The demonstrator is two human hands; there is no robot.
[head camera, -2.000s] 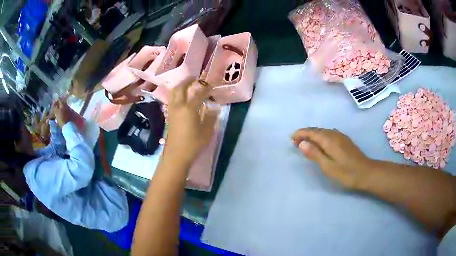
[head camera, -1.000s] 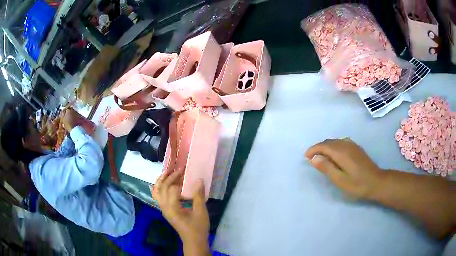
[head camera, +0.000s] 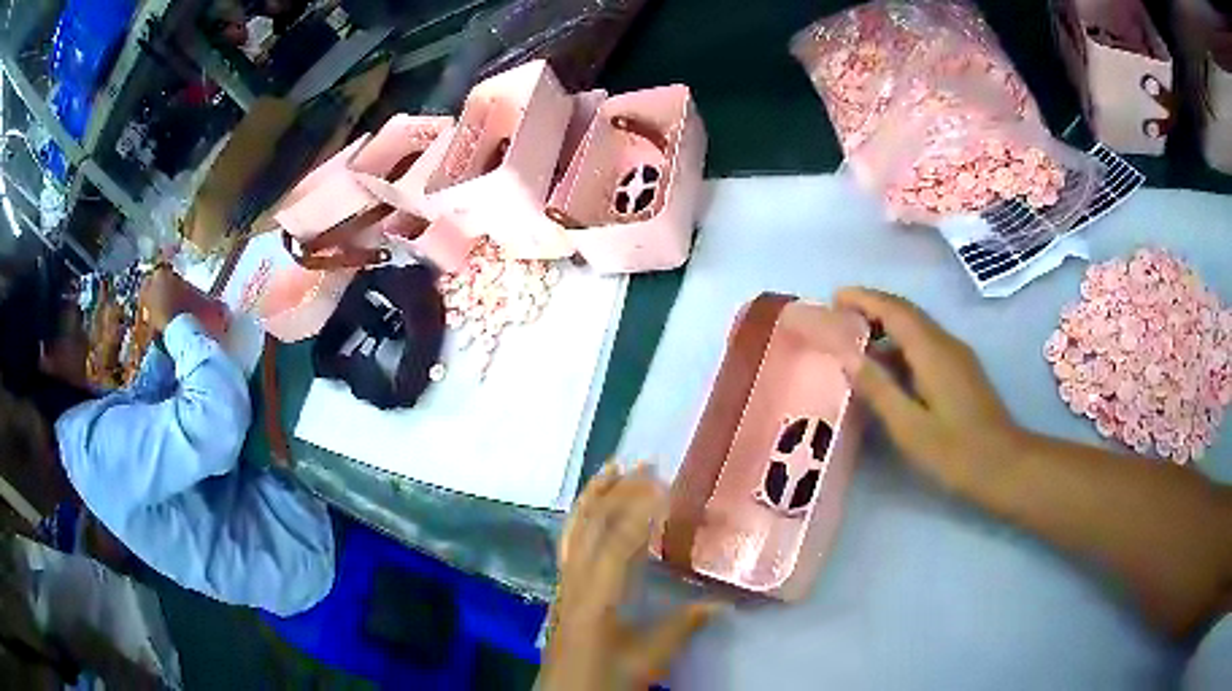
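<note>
A pale pink housing [head camera: 840, 473] stands slanted over the white sheet in front of me, open side up, with a round cross-barred grille inside. A brown strap [head camera: 719, 419] runs lengthwise along its left side. My right hand [head camera: 932, 385] grips its upper right corner. My left hand [head camera: 624, 581] is blurred beside its lower left end, fingers and thumb apart; whether it touches the housing is unclear. A loose pile of tiny pink discs [head camera: 1142, 351] lies at the right.
Other pink housings [head camera: 635, 243] are stacked at upper left, near a black bundle [head camera: 381, 335] and scattered discs [head camera: 497, 290]. A bag of discs [head camera: 932, 108] lies on a gridded sheet [head camera: 1007, 263]. More housings [head camera: 1121, 95] stand top right. A person in light blue [head camera: 203, 473] is at left.
The housing has moved from the left sheet rightward onto the white sheet, uncovering scattered discs. My right hand has taken its upper corner. My left hand has moved right with it.
</note>
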